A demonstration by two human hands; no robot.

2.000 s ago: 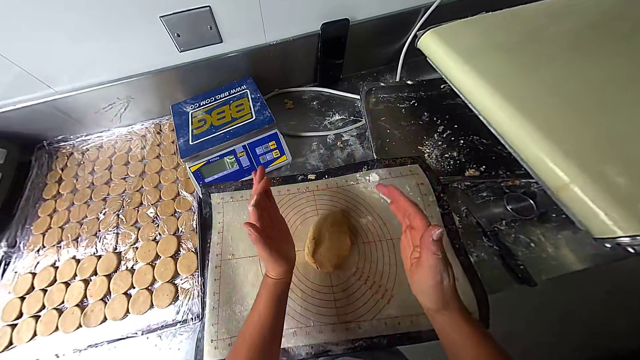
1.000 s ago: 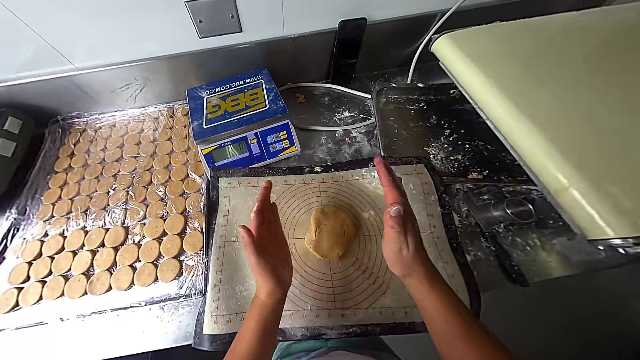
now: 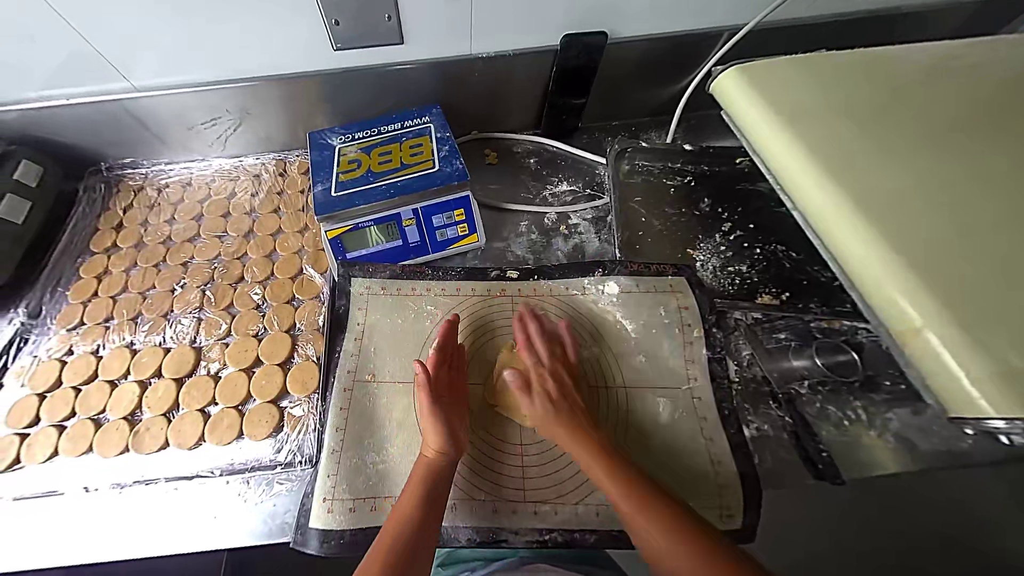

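A lump of pale brown dough (image 3: 506,390) lies near the middle of a silicone baking mat (image 3: 384,448) printed with circles and a ruled border. My right hand (image 3: 548,376) rests over the dough's right part, palm down, fingers pointing away from me, and hides much of it. Just left of the dough, my left hand (image 3: 444,392) is held on edge with the thumb up, fingers extended, holding nothing. White flour dusts the mat's upper right.
Left of the mat, a film-lined tray (image 3: 308,448) holds rows of round dough discs. A blue digital scale (image 3: 400,228) stands behind. To the right are a dark metal tray (image 3: 680,200), a round cutter (image 3: 836,360) and a large cream-coloured slab (image 3: 896,160). A black phone-like object (image 3: 574,84) leans at the back.
My right hand has moved left from beside the dough onto it. The dough looked rounder and more fully visible one second ago. My left hand remains on its left side.
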